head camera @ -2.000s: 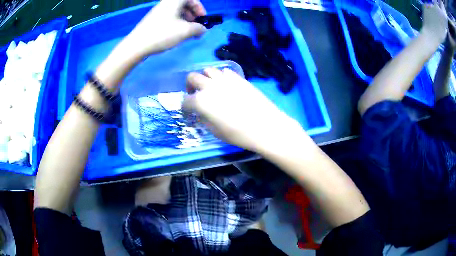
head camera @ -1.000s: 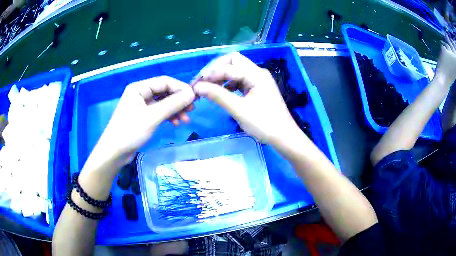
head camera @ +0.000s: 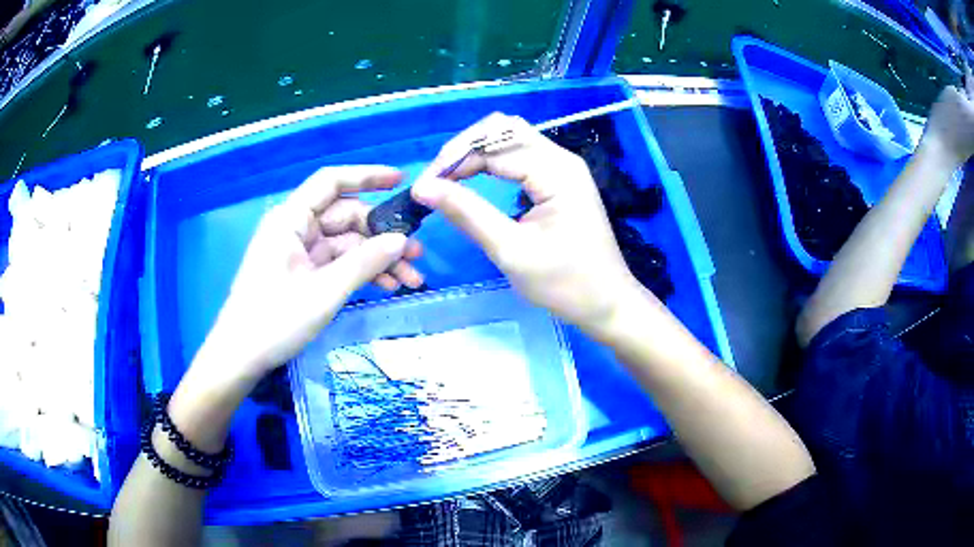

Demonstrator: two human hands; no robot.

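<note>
My left hand (head camera: 320, 246) holds a black plastic housing (head camera: 397, 214) between thumb and fingers, above the large blue parts tray (head camera: 192, 288). My right hand (head camera: 523, 203) touches the housing's upper right end and pinches thin leads (head camera: 489, 142) that stick out between its fingers. Whether a lead is inside the housing cannot be told. Below the hands, the clear parts box (head camera: 577, 374) holds many white-and-blue leads (head camera: 438, 411). More black housings (head camera: 641, 262) lie heaped at the tray's right, partly hidden by my right hand, and a few lie at its front left (head camera: 273, 438).
A green conveyor belt (head camera: 320, 53) runs beyond the tray, with spaced housings with white tails (head camera: 157, 49). A blue tray of white parts (head camera: 53, 321) stands left. At right are a neighbour's blue tray (head camera: 785, 203), a small clear box (head camera: 860, 118) and a person's arm (head camera: 892, 214).
Two seconds ago my hands were apart, the right over the clear box. They came together above the tray; the housing has now come into view between them. Housings on the belt have shifted left.
</note>
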